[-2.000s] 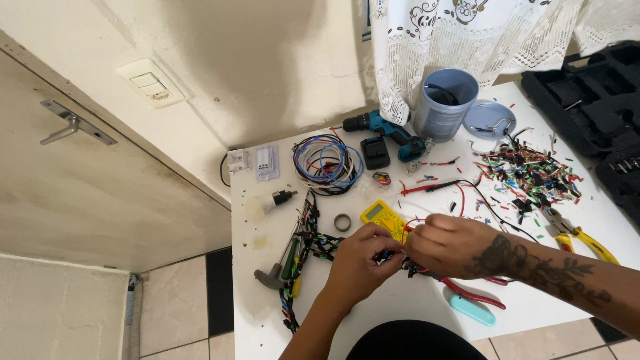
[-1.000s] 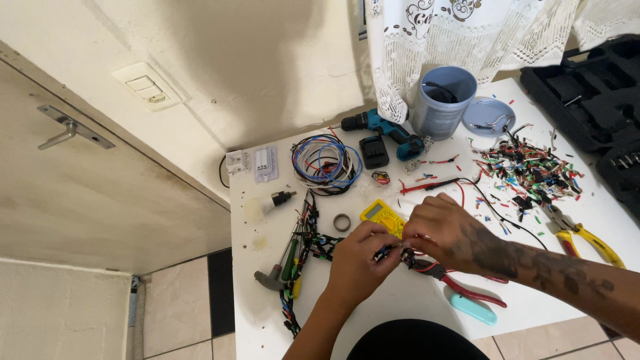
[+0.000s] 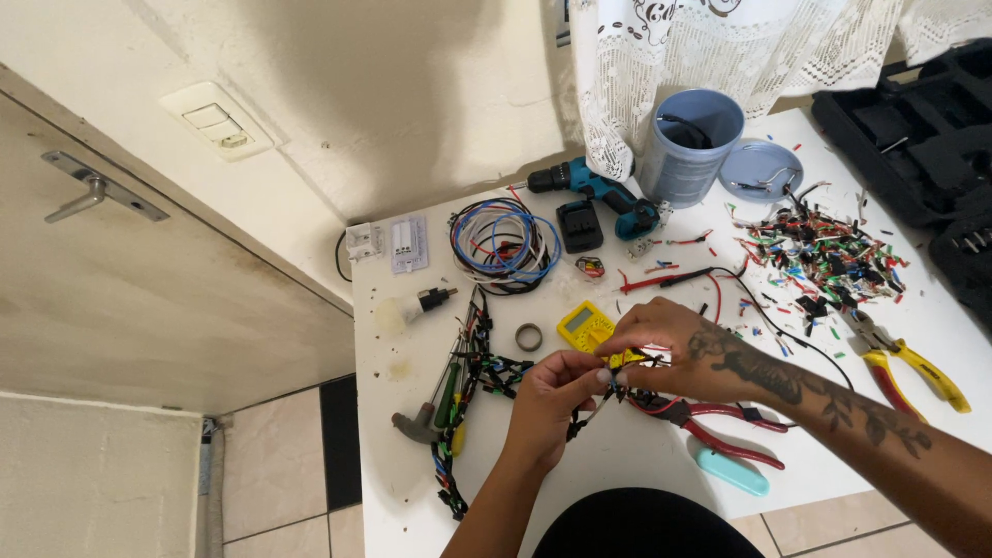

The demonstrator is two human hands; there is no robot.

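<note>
My left hand (image 3: 552, 403) pinches part of a bundle of thin wires (image 3: 580, 423) between thumb and fingers. Fingertips of my right hand (image 3: 657, 349) grip the same bundle just beside the left ones, and the exact joint is hidden. Behind both hands lies a yellow digital multimeter (image 3: 587, 324), partly covered. A taped wire harness (image 3: 496, 370) runs to the left of my hands and down the table. Red-handled pliers (image 3: 721, 434) rest under and right of my right hand, near a turquoise oblong case (image 3: 732, 471). A grey ring (image 3: 528, 337) lies left of the multimeter.
Coiled wires (image 3: 504, 244), a cordless drill (image 3: 593, 190), a battery (image 3: 579, 226) and a blue-grey tub (image 3: 690, 147) stand along the back. Wire scraps (image 3: 825, 252), yellow-red pliers (image 3: 903, 364) and a black tool case (image 3: 922, 139) are at right. Screwdrivers (image 3: 448, 395) and a bulb (image 3: 403, 310) lie left.
My right hand has turned and lowered slightly, staying by the left one at the wires. The left hand has barely moved.
</note>
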